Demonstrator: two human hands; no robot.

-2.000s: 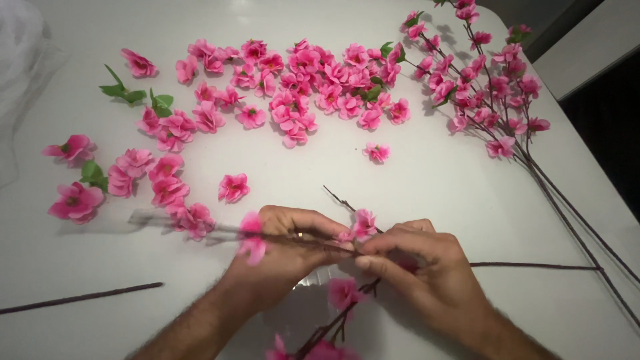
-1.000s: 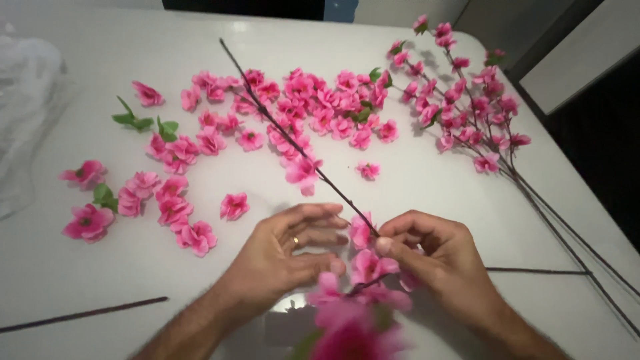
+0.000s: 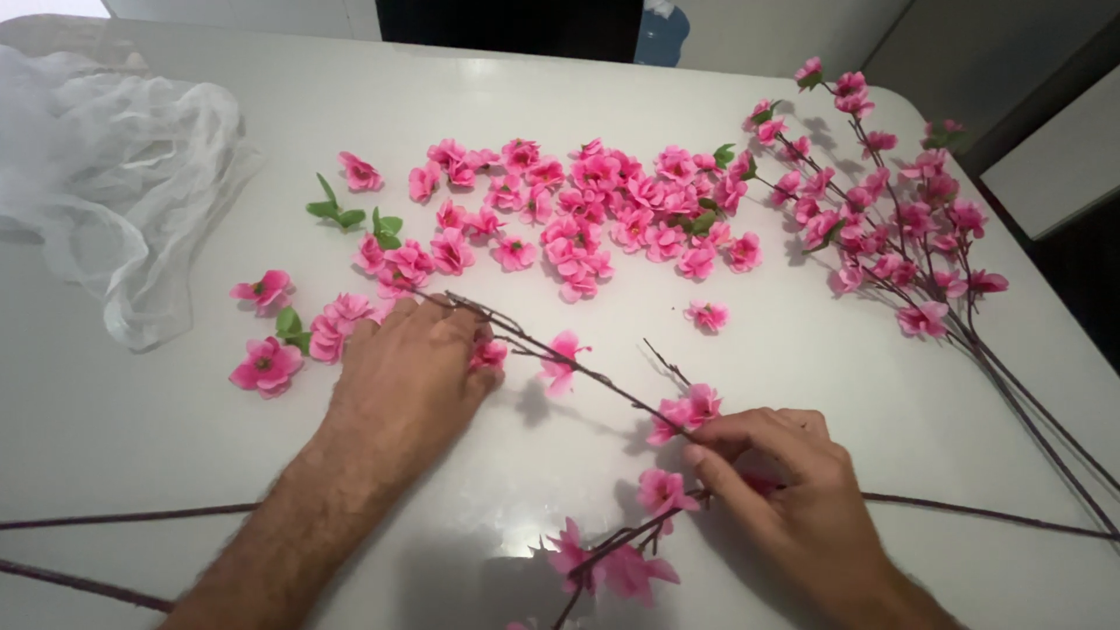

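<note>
My right hand (image 3: 787, 490) pinches a brown artificial branch (image 3: 604, 378) between thumb and index finger, right of the middle. The branch runs up and left, with bare twig tips at its far end and a pink flower (image 3: 562, 360) partway along. Pink blossoms (image 3: 687, 413) sit close to the pinching fingertips, and a flowered twig (image 3: 604, 556) extends below them. My left hand (image 3: 416, 372) is at the far end of the branch, fingers bent down by the loose flowers, with a pink fabric flower (image 3: 488, 353) at its thumb. Its fingertips are partly hidden.
Many loose pink flowers (image 3: 604, 201) lie across the white table (image 3: 560, 96), with small green leaves (image 3: 337, 213) at their left. Blossoming branches (image 3: 910, 219) rest at the right, their stems crossing the edge. Sheer white fabric (image 3: 131, 175) lies at the left; bare stems (image 3: 87, 584) are at lower left.
My left hand has moved up and left from beside the right hand to the loose flowers. The held branch has swung, its bare end now lower and further left. My right hand still pinches it.
</note>
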